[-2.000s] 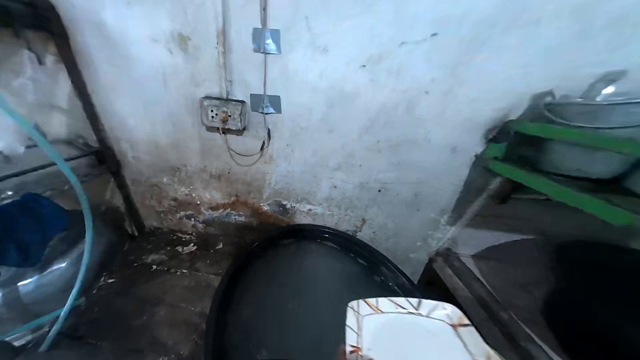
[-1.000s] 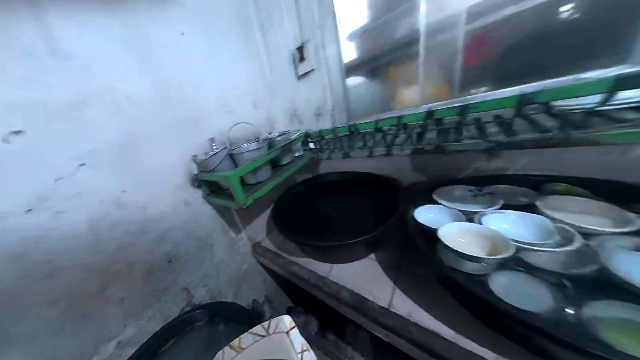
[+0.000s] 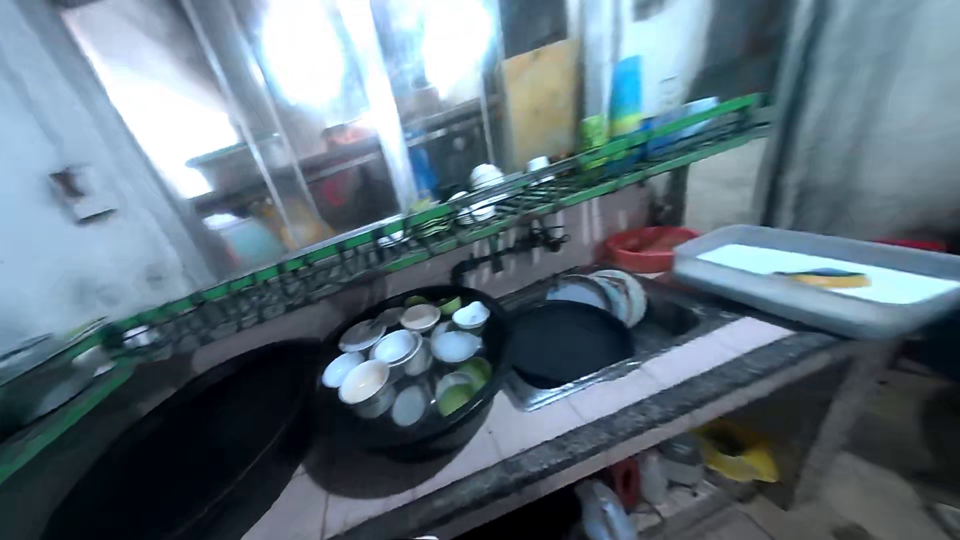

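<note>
Neither my left hand nor my right hand shows in the head view. A round black tub [image 3: 486, 397] full of white and green bowls stands on the tiled counter [image 3: 600, 390]. To its left is a large dark basin [image 3: 180, 442]. At its right, a round black pan or tray [image 3: 570, 341] lies over the metal sink, with several plates [image 3: 626, 296] leaning behind it. A sliver of something white shows at the bottom edge, too little to name.
A green metal rack [image 3: 450, 244] with cups runs along the window, above a dark tap [image 3: 495, 255]. A red basin [image 3: 649, 247] and a translucent plastic tray [image 3: 810, 307] holding a yellow item stand at the right. Containers and a yellow object [image 3: 739, 454] sit below the counter.
The view has swung far right, from the wall with a socket to the sink counter. The patterned square white dish at the bottom of the earlier frames is no longer recognisable.
</note>
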